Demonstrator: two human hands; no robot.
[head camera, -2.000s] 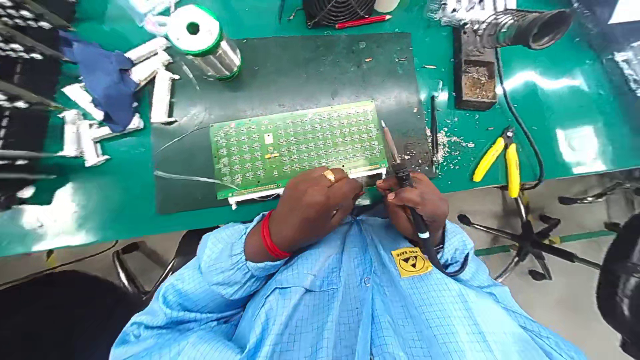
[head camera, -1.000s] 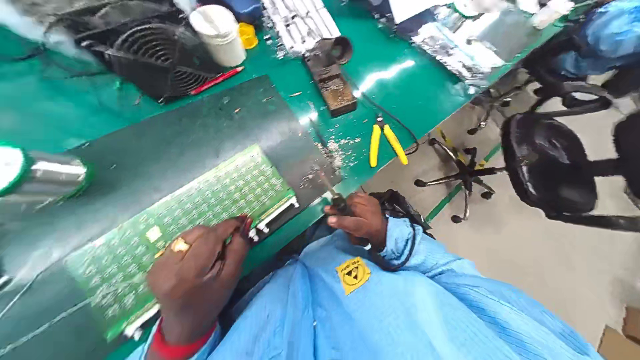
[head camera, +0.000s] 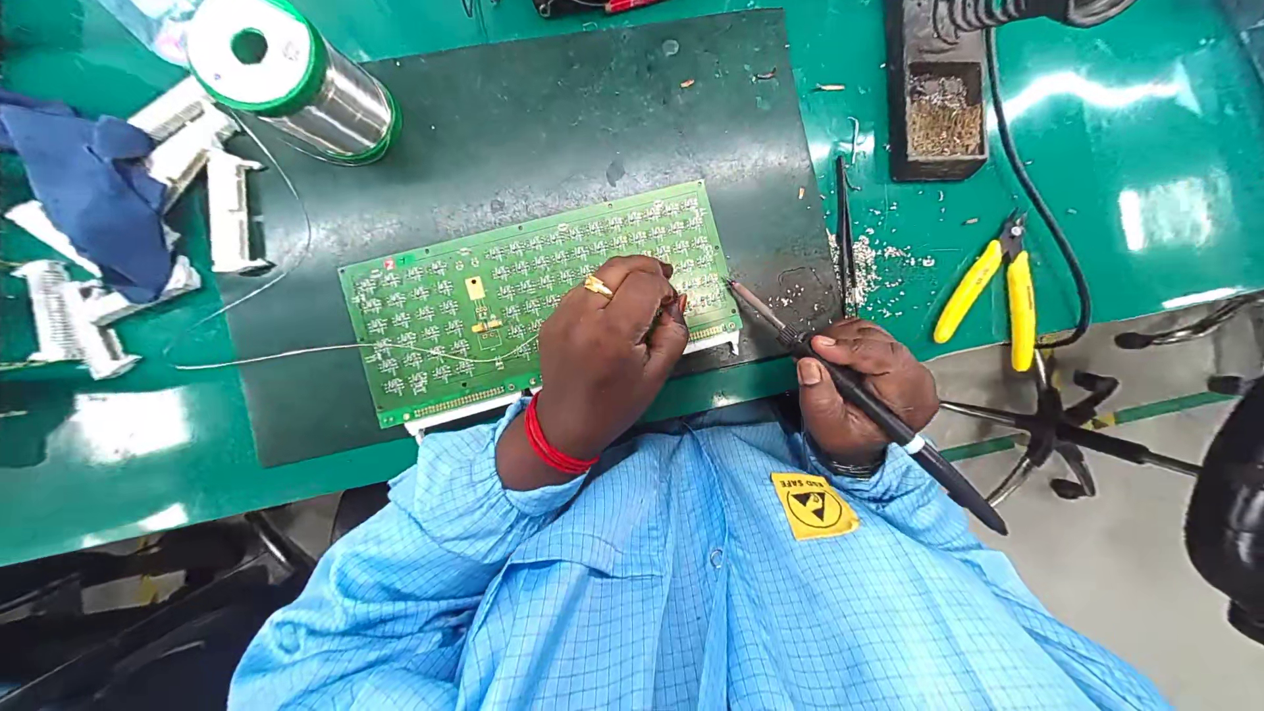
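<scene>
A green printed circuit board (head camera: 533, 267) lies on a dark mat, with white connectors along its near edge. My left hand (head camera: 617, 341) is over the board's right half, fingers pinched on solder wire (head camera: 286, 356) that trails left across the board; the fingertips hide its end. In my right hand (head camera: 869, 390) is a soldering iron (head camera: 859, 390), its tip close to the board's right edge. The solder spool (head camera: 326, 99) stands tilted at the mat's upper left. Black tweezers (head camera: 845, 237) lie right of the mat, among small clippings.
Yellow-handled flush cutters (head camera: 997, 281) lie at the right near the table edge, beside a black cable. A soldering iron stand with a cleaning tray (head camera: 943, 118) is behind them. White connectors (head camera: 232, 212) and a dark blue cloth (head camera: 89, 188) are at the left.
The view swung right, then back left. My left hand, at the board's near connector edge a second ago with something red and black at its fingers, is now over the board with solder wire.
</scene>
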